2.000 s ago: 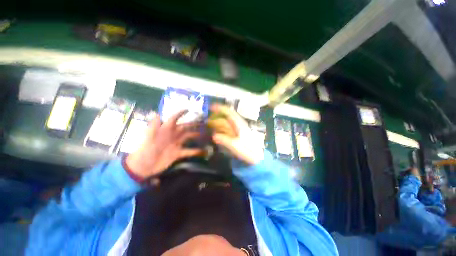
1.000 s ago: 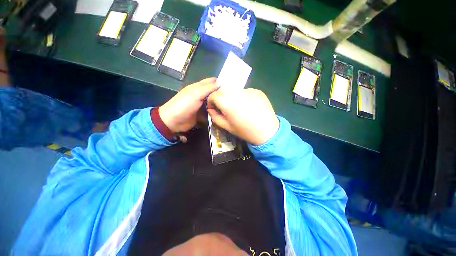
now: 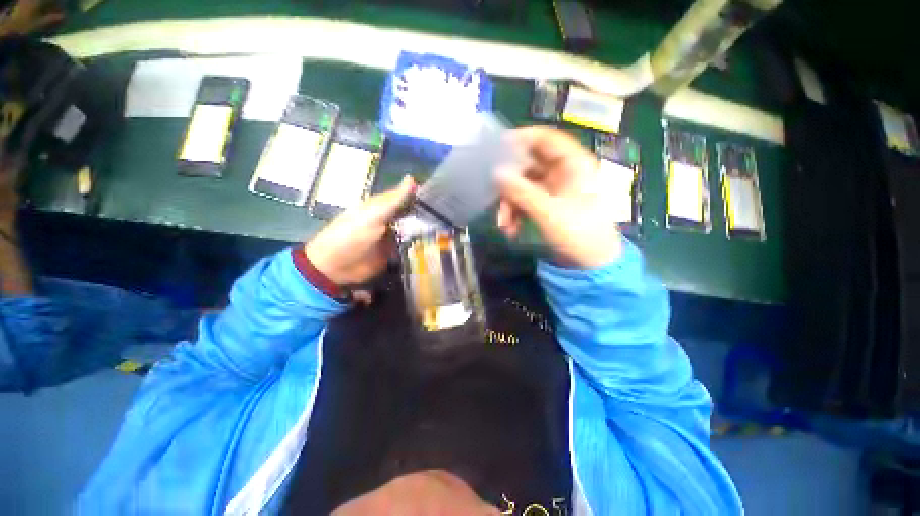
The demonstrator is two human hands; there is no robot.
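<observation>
My left hand [image 3: 358, 240] grips the upper left side of an open phone unit [image 3: 441, 282], held in front of my chest. Orange-copper strips show in its battery bay. My right hand [image 3: 550, 197] holds a flat grey-white battery [image 3: 472, 171] by its right side. The battery is tilted above the far end of the phone; whether it is fully apart from the phone cannot be told. The far end of the phone is partly hidden by the battery and my left fingers.
A blue tray of white pieces [image 3: 436, 99] stands just beyond my hands. Several phones lie left and right on the green mat [image 3: 111, 217]. A white sheet [image 3: 151, 89], white divider, taped post [image 3: 706, 45] and black trays are around. Another person's sleeve shows at left.
My right hand has moved right and away from the phone with the battery, which now looks grey and tilts right. More of the copper-striped bay shows. The camera view has shifted.
</observation>
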